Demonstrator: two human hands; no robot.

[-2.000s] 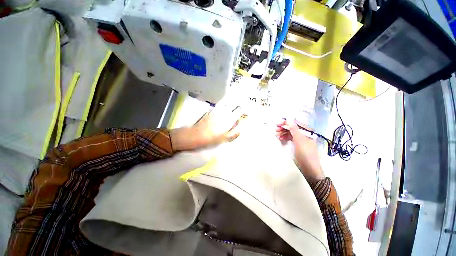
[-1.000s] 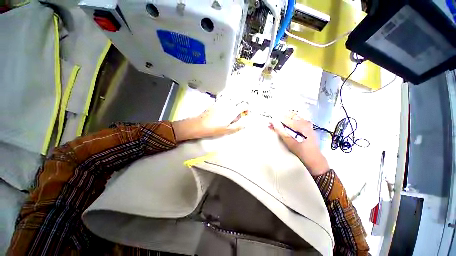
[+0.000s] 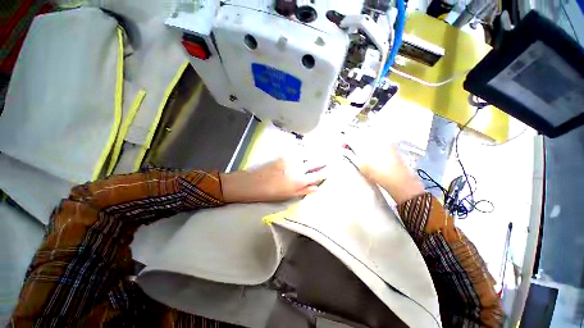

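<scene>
The beige garment piece point(image 3: 346, 237) lies from under the machine head down over the lap, its dark inside open towards me and a short yellow binding point(image 3: 279, 216) at its fold. My left hand point(image 3: 275, 181) lies flat on the fabric's left side, fingers pointing right. My right hand point(image 3: 387, 172) is on the fabric's right edge below the needle area, washed out by glare; whether it holds something cannot be told. The white sewing machine head point(image 3: 282, 61) stands just beyond my hands. The needle area is overexposed.
Stacked beige workpieces with yellow edges point(image 3: 64, 90) lie at the left. A black-framed touchscreen point(image 3: 535, 73) hangs at upper right. A tangled black cable point(image 3: 458, 195) lies right of my right hand. A yellow plate point(image 3: 442, 80) is behind the head. A thin tool point(image 3: 506, 250) lies at right.
The view has shifted, moving the scene right and down. My right hand has moved forward along the fabric edge; the dark slim tool seen in it earlier is no longer visible.
</scene>
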